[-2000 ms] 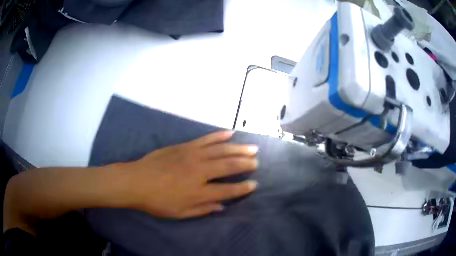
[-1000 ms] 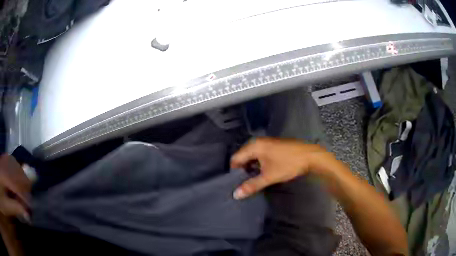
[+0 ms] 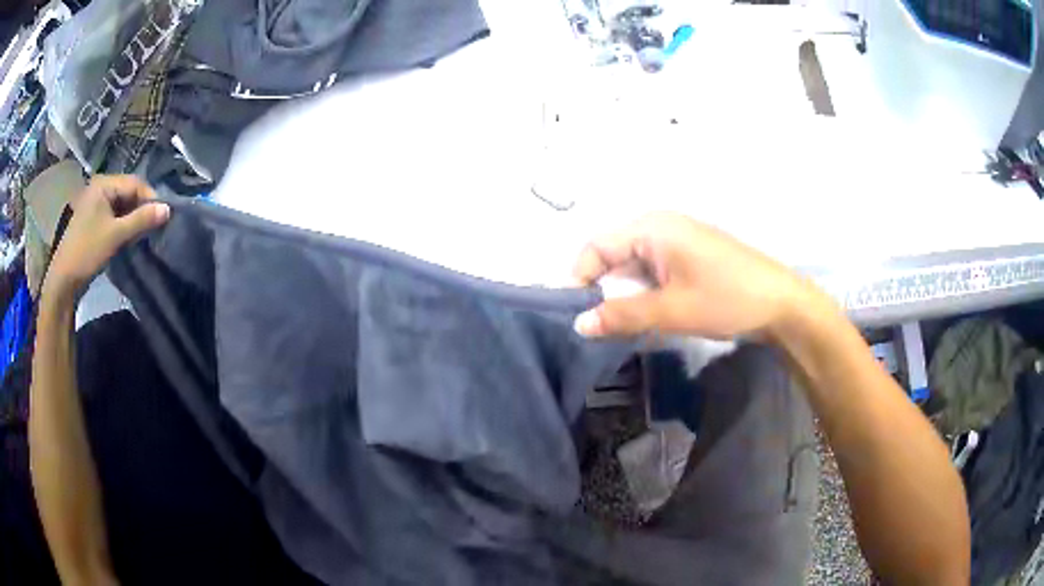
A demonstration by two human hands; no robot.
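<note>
A dark grey garment piece (image 3: 458,401) hangs between my two hands in front of the table's near edge. Its folded edge (image 3: 378,254) is stretched in a slightly sagging line from hand to hand. My left hand (image 3: 109,229) pinches the left end of this edge between thumb and fingers. My right hand (image 3: 675,280) pinches the right end, with something white at its fingers. Two flap-like layers, possibly pockets, hang below the edge. The lower part of the cloth runs out of the picture.
The white sewing table (image 3: 378,149) lies behind the cloth, with a ruler strip (image 3: 950,278) on its near edge. Grey garments (image 3: 332,46) lie at the far left. Small metal parts (image 3: 624,29) and a dark panel (image 3: 973,25) are at the back. Olive and dark cloth (image 3: 985,378) lies low at right.
The grey cloth has been raised from below the table edge and its edge pulled straight between my hands. The view has shifted to show more of the table and machine.
</note>
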